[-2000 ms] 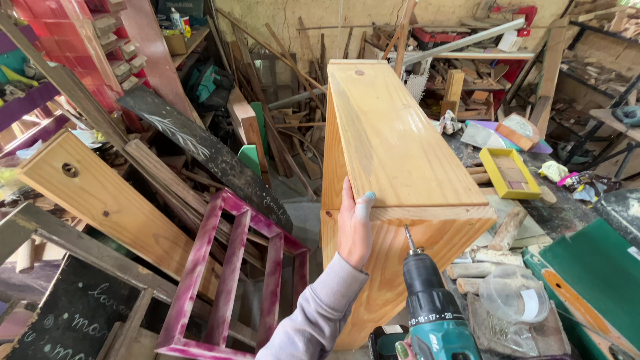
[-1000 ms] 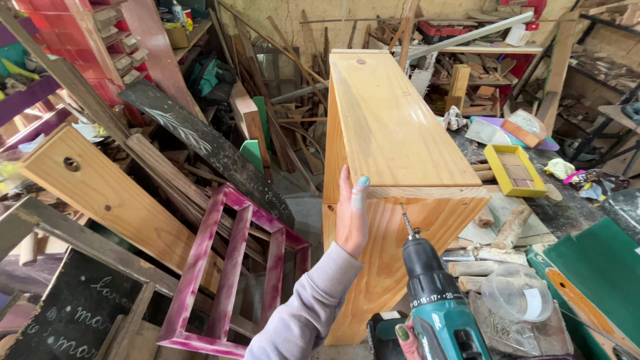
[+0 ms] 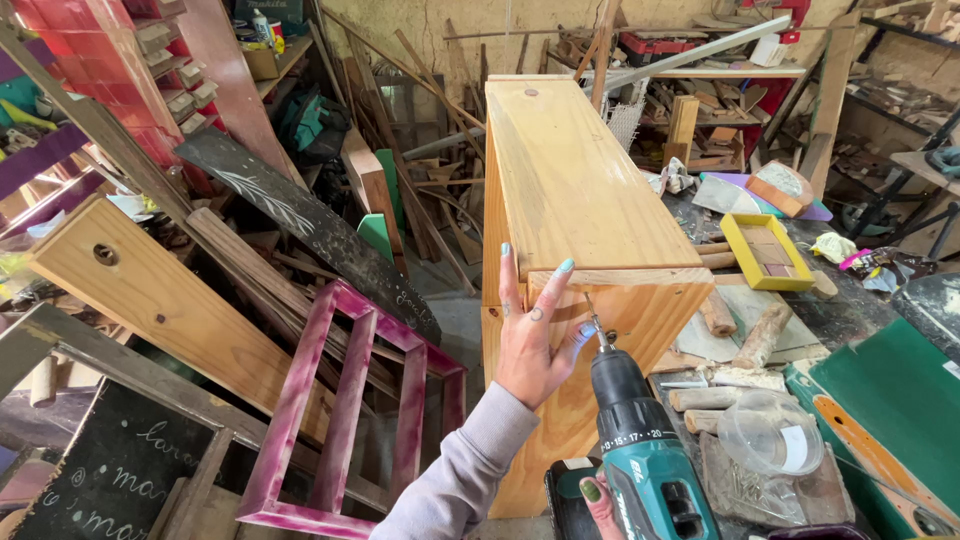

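A pale pine box (image 3: pixel 585 187) stands upright, its long top board running away from me. My left hand (image 3: pixel 529 341) rests against the front edge and face of the box, fingers spread, with nothing held. Low in the view, my right hand (image 3: pixel 598 502) holds a teal and black Makita cordless drill (image 3: pixel 649 450), partly hidden behind the tool. The thin drill bit (image 3: pixel 594 315) points up at the front face, just below the top edge and right of my left thumb. Whether its tip touches the wood I cannot tell.
At right, a workbench (image 3: pixel 832 311) bears a yellow tray (image 3: pixel 802 277), wood pieces, a clear plastic tub (image 3: pixel 769 433) and a green panel (image 3: pixel 892 397). Left of the box stand a magenta wooden frame (image 3: pixel 349 405), a pine board (image 3: pixel 187 315) and a black painted board (image 3: pixel 315 232).
My left hand has gone from nearly closed fingers along the box's edge to spread fingers lower on the front face. The drill stays near the front face in my right hand.
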